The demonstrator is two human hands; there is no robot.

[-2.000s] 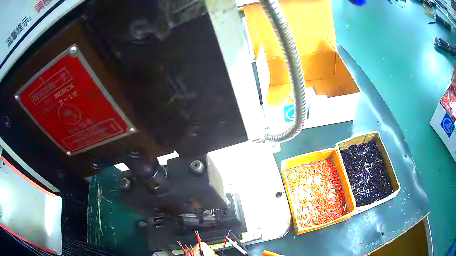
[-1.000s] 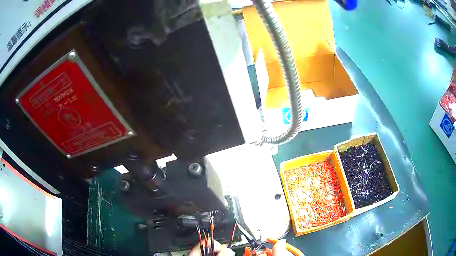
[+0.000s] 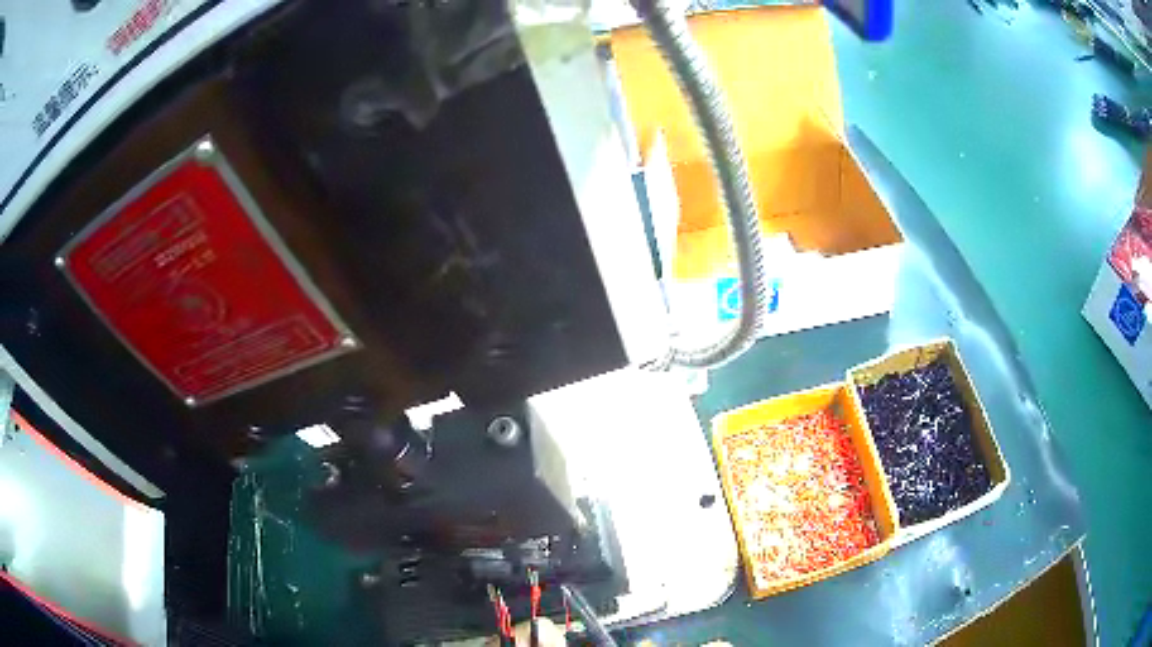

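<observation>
Several thin red and black wires (image 3: 504,617) stand up at the bottom edge, in front of the press's dark metal block (image 3: 436,569). Fingertips of my left hand (image 3: 543,633) are closed around them; the rest of the hand is cut off. A grey metal blade (image 3: 588,617) of a hand tool lies just right of the wires; its handles are out of view. Only a sliver of my right hand (image 3: 715,643) shows at the bottom edge, so its grip is hidden. The block area is blurred.
The dark press with its red plate (image 3: 209,284) fills the left. Right of its white base (image 3: 663,506) stand joined trays of tiny red pieces (image 3: 802,499) and black pieces (image 3: 925,442). An open carton (image 3: 809,297) stands behind, a grey conduit (image 3: 733,164) hanging before it.
The orange tool handles seen a second ago have dropped out of view, and my right hand is nearly out of the picture. My left hand and the wires sit slightly lower. The view has shifted slightly.
</observation>
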